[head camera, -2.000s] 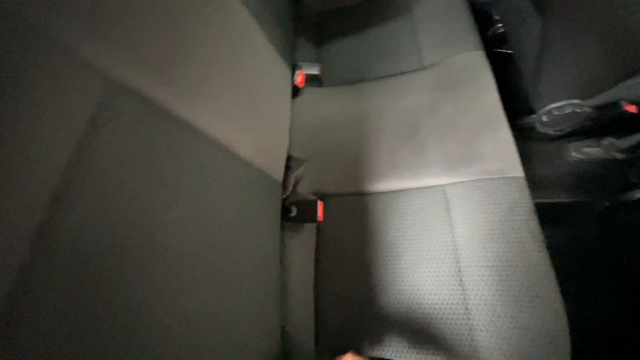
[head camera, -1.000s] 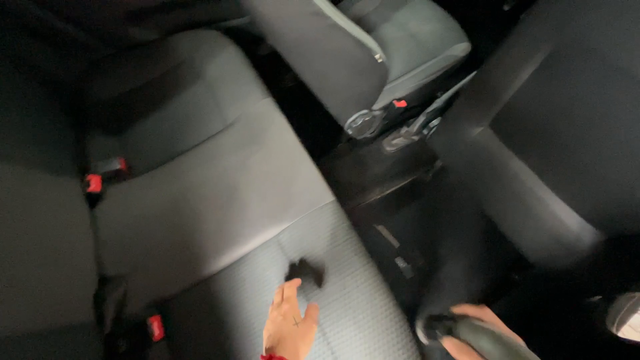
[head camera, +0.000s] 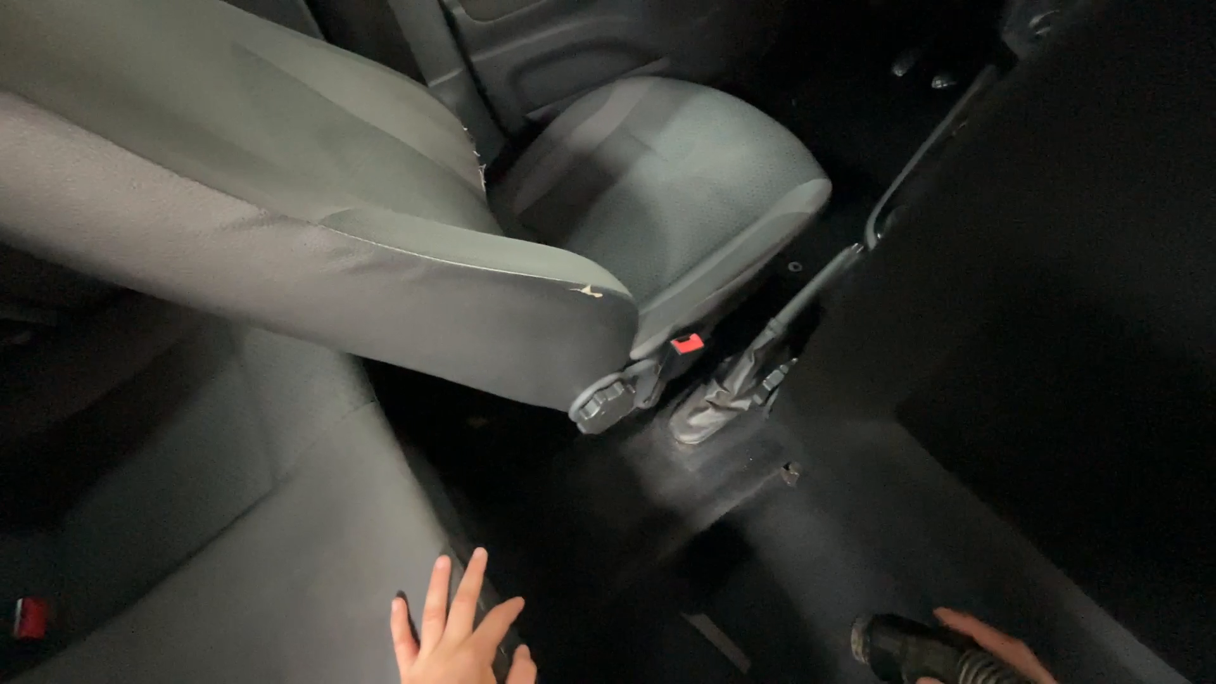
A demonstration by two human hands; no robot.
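Note:
My left hand (head camera: pixel 456 627) is at the bottom, fingers spread over the front edge of the grey rear seat cushion (head camera: pixel 313 532); nothing is held in it. At the lower right, my right hand (head camera: pixel 997 646) grips a black ribbed cylindrical object (head camera: pixel 917 646), perhaps a hose end or tool handle; its rest is cut off by the frame. That object is over the dark floor, beside the back of the near front seat. Whether the left hand presses on the cushion I cannot tell.
A front seat with a grey backrest (head camera: pixel 380 275) and cushion (head camera: pixel 665 180) stands ahead, with a recliner knob (head camera: pixel 605 407) and a red buckle (head camera: pixel 687 344). Beside it is the handbrake lever (head camera: pixel 807 290) with its boot (head camera: pixel 708 413). Another dark seat back (head camera: pixel 1064 380) fills the right.
The view has swung from the rear seat toward the front seats. Both hands are in view now; two seconds ago only a fingertip showed. A dark thing by the left hand one second ago no longer shows.

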